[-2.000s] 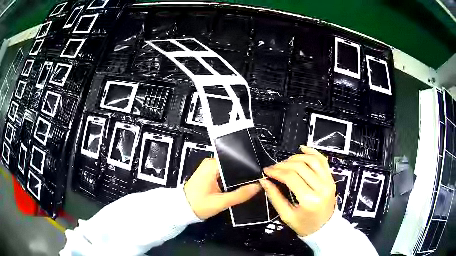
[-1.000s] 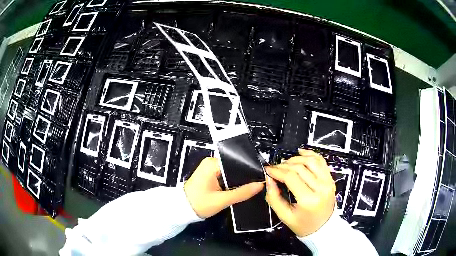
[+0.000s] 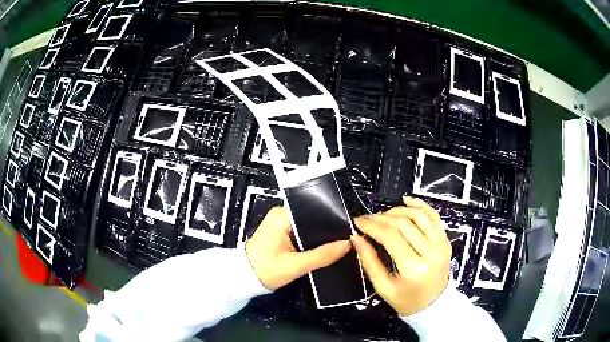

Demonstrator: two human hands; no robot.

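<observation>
A long sticker sheet with white grid lines rises from my hands and bends away over the tray. Its far cells are open windows; the near cells are black. My left hand grips its left edge, thumb lying across the black part. My right hand pinches at the sheet's right edge with thumb and index finger, close to the left thumb tip. What lies between those fingertips is too dark to tell. The sheet's near end hangs below my left thumb.
A glossy black blister tray lies under the sheet, with white-bordered parts in pockets. Another tray with similar parts is at left. A stack of sheets stands right. A grey-clear scrap lies between. A red stool is lower left.
The far end of the sheet has flopped lower and spread wider than a second ago, near its earlier shape. Both hands stay in nearly the same place, with small finger shifts.
</observation>
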